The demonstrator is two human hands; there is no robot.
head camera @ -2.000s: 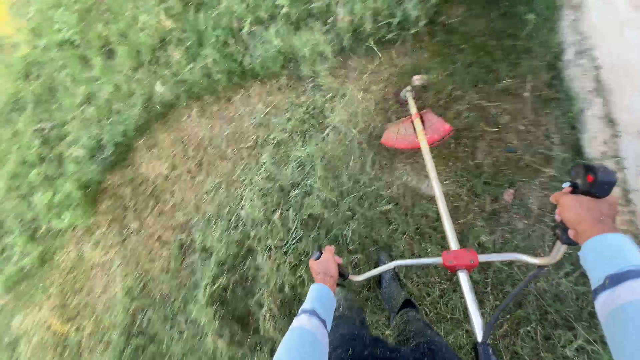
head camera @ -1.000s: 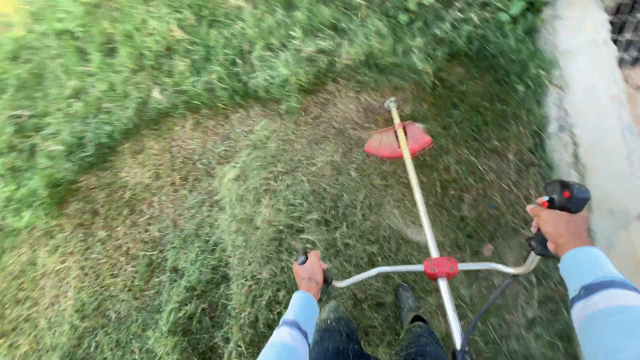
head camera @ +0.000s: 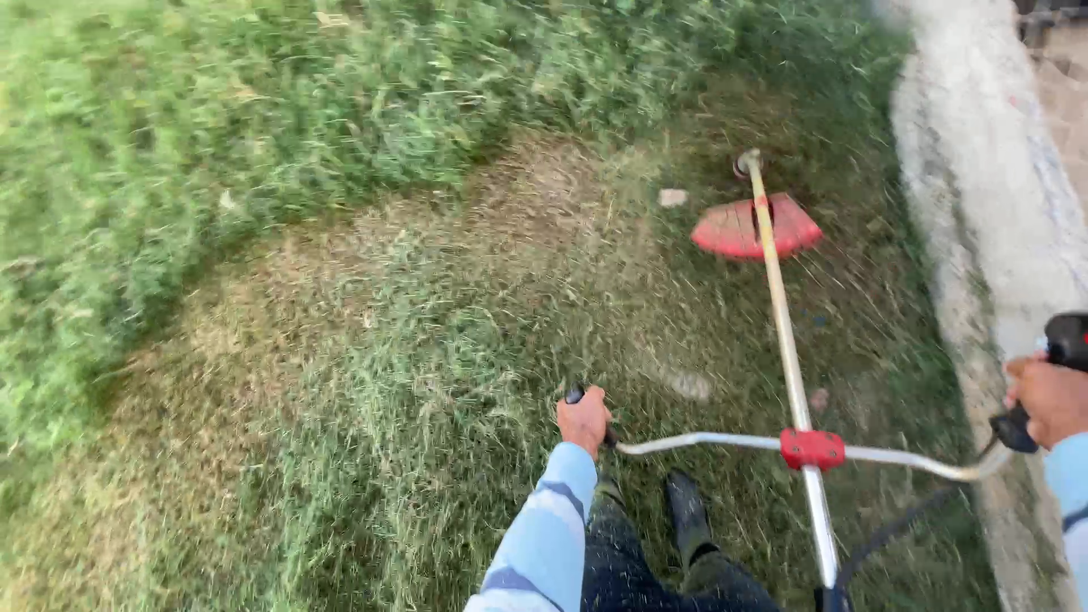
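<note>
My left hand (head camera: 583, 420) is closed around the black grip at the left end of a brush cutter's metal handlebar (head camera: 716, 439). At the right edge, my right hand (head camera: 1051, 398) holds the other grip, below its black control housing (head camera: 1068, 340). A red clamp (head camera: 812, 449) joins the bar to the long shaft (head camera: 787, 348). Farther up the shaft sits a red fan-shaped guard (head camera: 795, 228), with the cutting head (head camera: 749, 162) beyond it over short grass. The cutting element itself is too blurred to make out.
Tall green grass (head camera: 280, 93) stands ahead and to the left of cut, brownish grass (head camera: 255, 314). A pale concrete edging (head camera: 990, 170) runs along the right. A small pale block (head camera: 672, 197) lies left of the guard. My boots (head camera: 687, 510) stand on clippings.
The brush cutter's head has swung to the right and is now close to the concrete edging. Both hands have kept their hold on the grips.
</note>
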